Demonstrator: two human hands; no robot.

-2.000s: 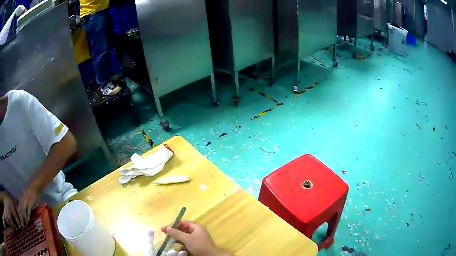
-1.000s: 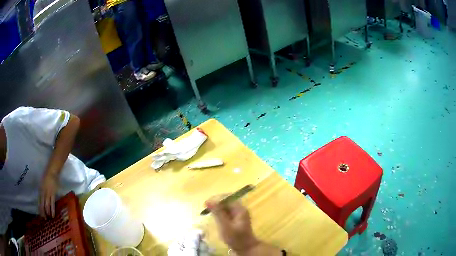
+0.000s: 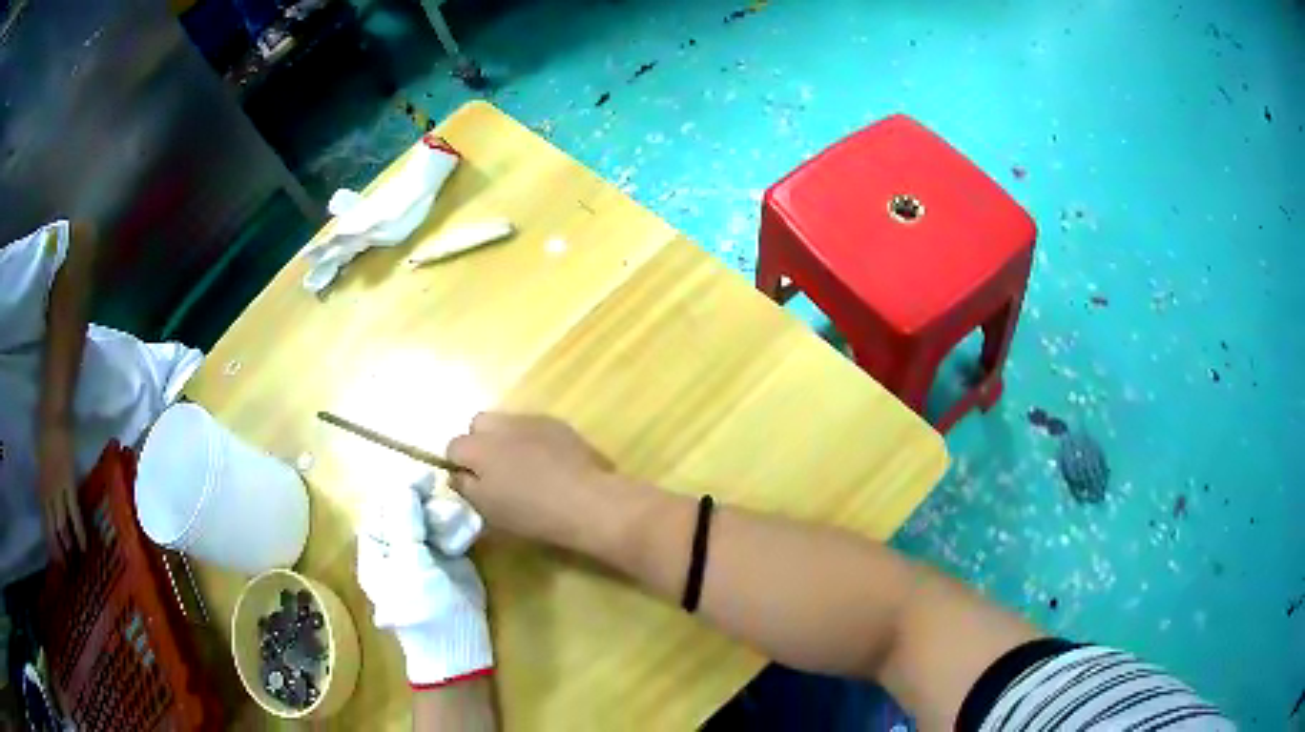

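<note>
My left hand (image 3: 424, 579), in a white knit glove with a red cuff edge, is on the near side of the yellow wood-grain table (image 3: 573, 343). Its fingers are curled; whether they hold a part is hidden. My bare right hand (image 3: 518, 469), with a black band on the wrist, is just above and right of the gloved fingers, close to or touching them. It is shut on a slim dark trimming knife (image 3: 375, 436), which points up-left over the table. A cream parts bowl (image 3: 344, 661) with small dark and silvery pieces stands left of my gloved hand.
A white plastic bucket (image 3: 226, 493) stands behind the bowl. A red-brown perforated tray (image 3: 122, 629) is at the left, by a person in white. Crumpled white gloves (image 3: 387, 215) and a white stick (image 3: 465, 243) lie near the far edge. A red stool (image 3: 895, 236) stands at the right.
The view has tilted down, so both hands and the parts bowl show more fully. My right hand has turned and come close to my gloved hand, with the knife now pointing left.
</note>
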